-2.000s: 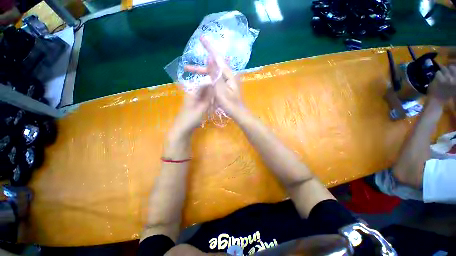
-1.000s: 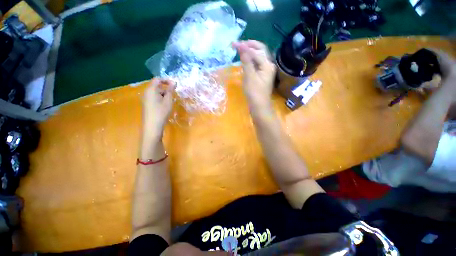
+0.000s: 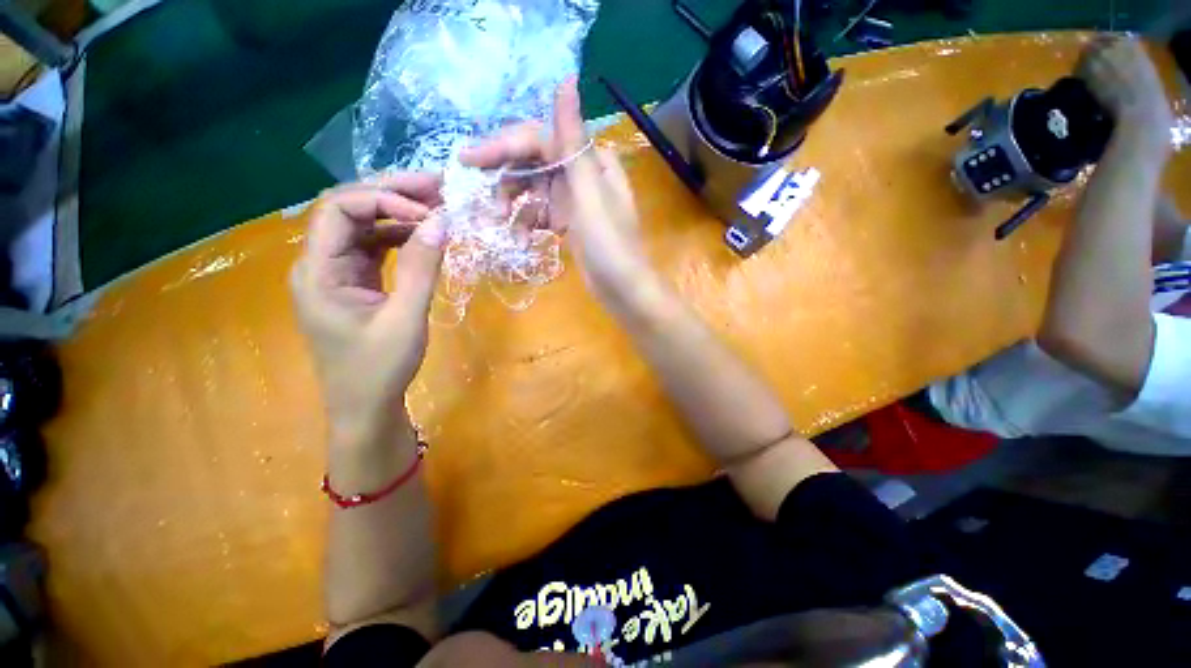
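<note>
A loose tangle of thin white leads [image 3: 503, 248] hangs over the bench edge, at the mouth of a clear plastic bag [image 3: 464, 65]. My left hand [image 3: 366, 294], with a red cord on the wrist, pinches at the tangle's left side between thumb and fingertips. My right hand [image 3: 594, 215] is at the tangle's right side; one finger points up and others reach left over the tangle. A thin white lead curves across its fingers. The exact grip points are too fine to see.
An open black camera housing [image 3: 745, 111] with coloured wires, antennas and a silver bracket [image 3: 773, 209] stands right of my hands. Farther right, a neighbour's hand [image 3: 1130, 85] touches a grey-and-black camera unit [image 3: 1032, 144]. The green belt [image 3: 196, 118] lies behind the orange bench [image 3: 588, 418].
My hands were together at the bag, then apart, and are now close together at the tangle. The view has shifted, bringing the open housing into fuller sight. The neighbour's camera unit has turned.
</note>
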